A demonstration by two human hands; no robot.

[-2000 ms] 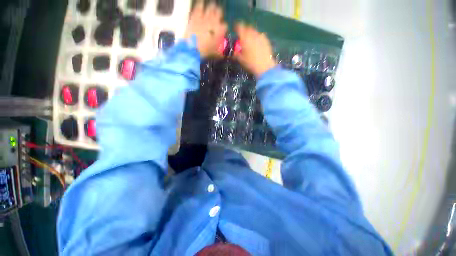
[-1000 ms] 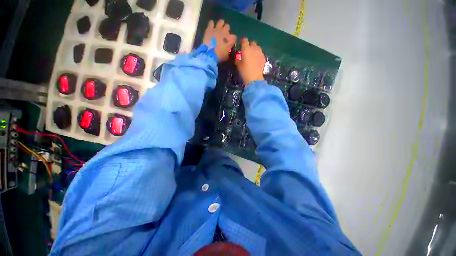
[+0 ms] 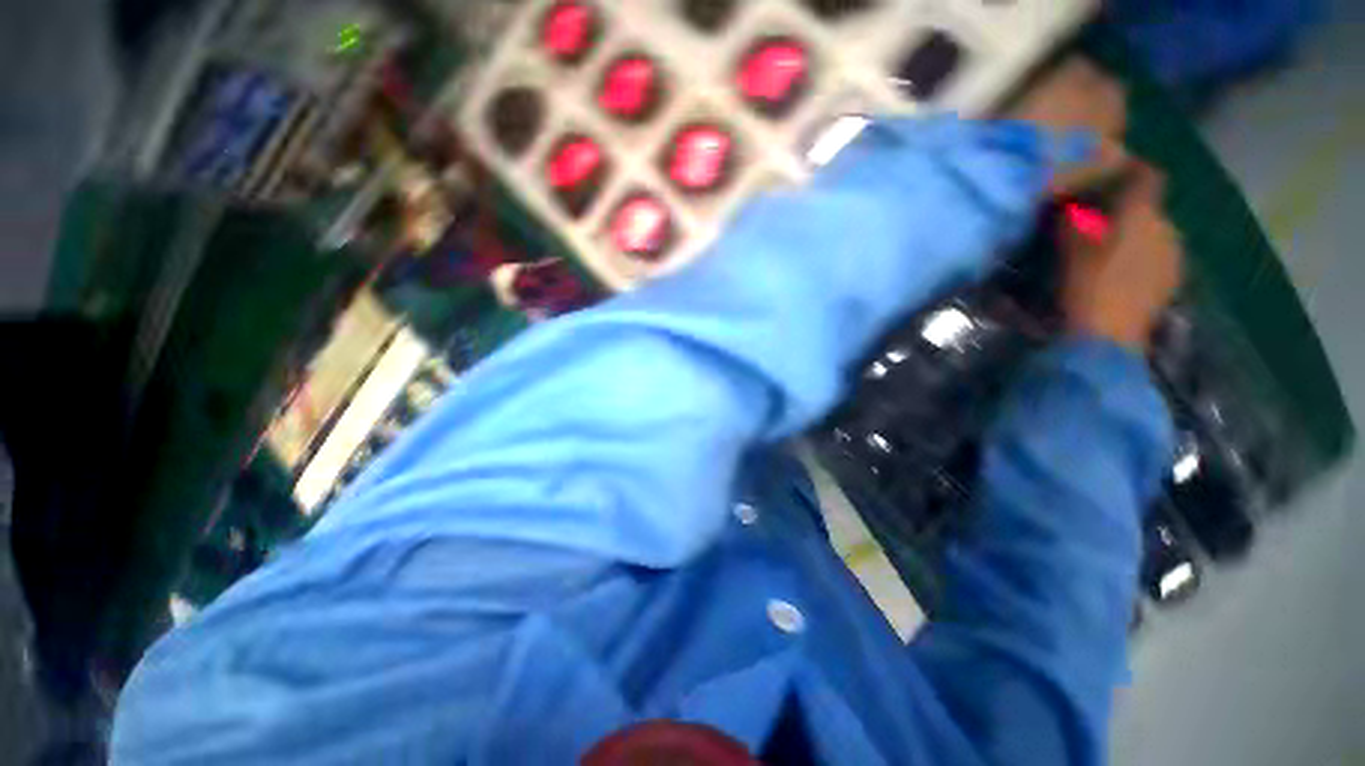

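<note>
The picture is blurred. My left hand [image 3: 1081,112] is at the upper right, above the blister tray; its fingers are partly hidden, so its grip is unclear. My right hand [image 3: 1126,267] is just below it, with its fingers at a red-faced watch module [image 3: 1084,220]. The clear blister tray [image 3: 898,449] with black modules lies under my right arm. The white foam tray [image 3: 527,192] at the top centre holds several red-faced modules [image 3: 699,156] and some black ones.
A power supply [image 3: 240,127] with a lit display and green light stands at the upper left. Cream and white fixture strips [image 3: 359,416] lie on the green mat at left. Blue cloth [image 3: 1220,38] shows at the top right. My sleeve covers part of the foam tray.
The view has turned, so the trays and hands appear farther right and the fixture strips have come into view. My hands remain close together at the blister tray's upper part.
</note>
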